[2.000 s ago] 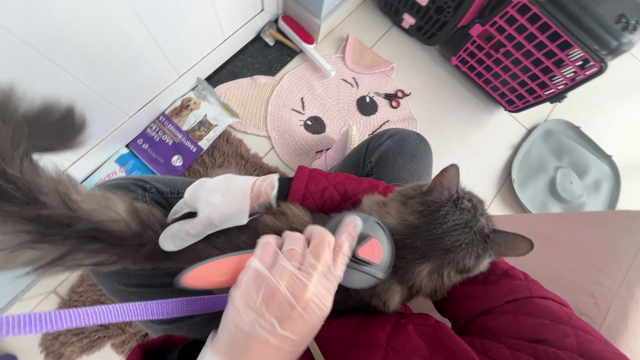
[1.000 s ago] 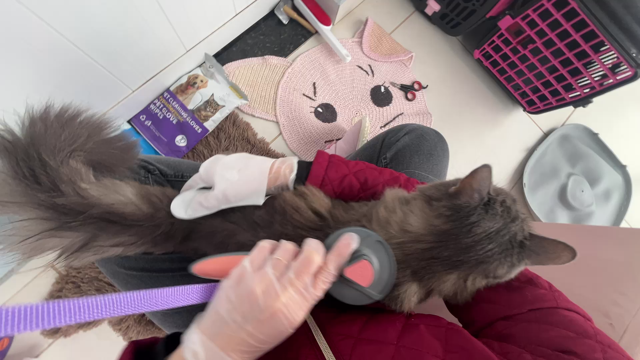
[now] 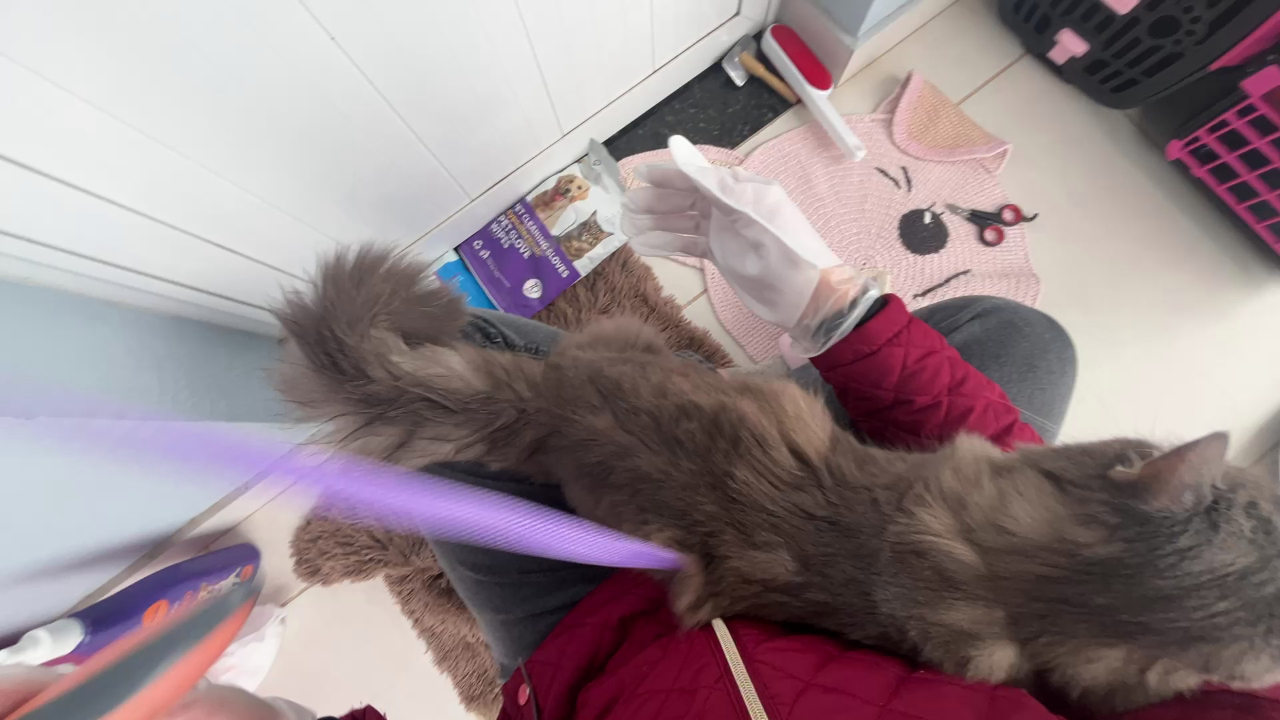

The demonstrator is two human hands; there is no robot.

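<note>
A long-haired grey-brown cat (image 3: pixel 800 500) lies across the lap, its bushy tail (image 3: pixel 370 350) to the left and its head cut by the right edge. My left hand (image 3: pixel 235 703), blurred and mostly cut off at the bottom left corner, holds the orange-and-grey handle of a pet brush (image 3: pixel 150 655); the brush head is out of view. My right hand (image 3: pixel 745 240), in a white glove, is raised above the crocheted mat with its fingers apart, beyond the cat's back and holding nothing. A blurred purple strap (image 3: pixel 480 515) runs leftward from the cat's side.
Near the wall lies a pack of pet glove wipes (image 3: pixel 540 240). Scissors (image 3: pixel 990 220) and a red-and-white lint brush (image 3: pixel 810 85) lie on the pink animal-face mat (image 3: pixel 960 270). Pet carriers (image 3: pixel 1235 150) stand upper right; a purple bottle (image 3: pixel 170 600) lies lower left.
My left hand has moved with the brush from the cat's back to the lower left. My right hand has lifted off the cat's hindquarters and turned, fingers spread. The view has shifted.
</note>
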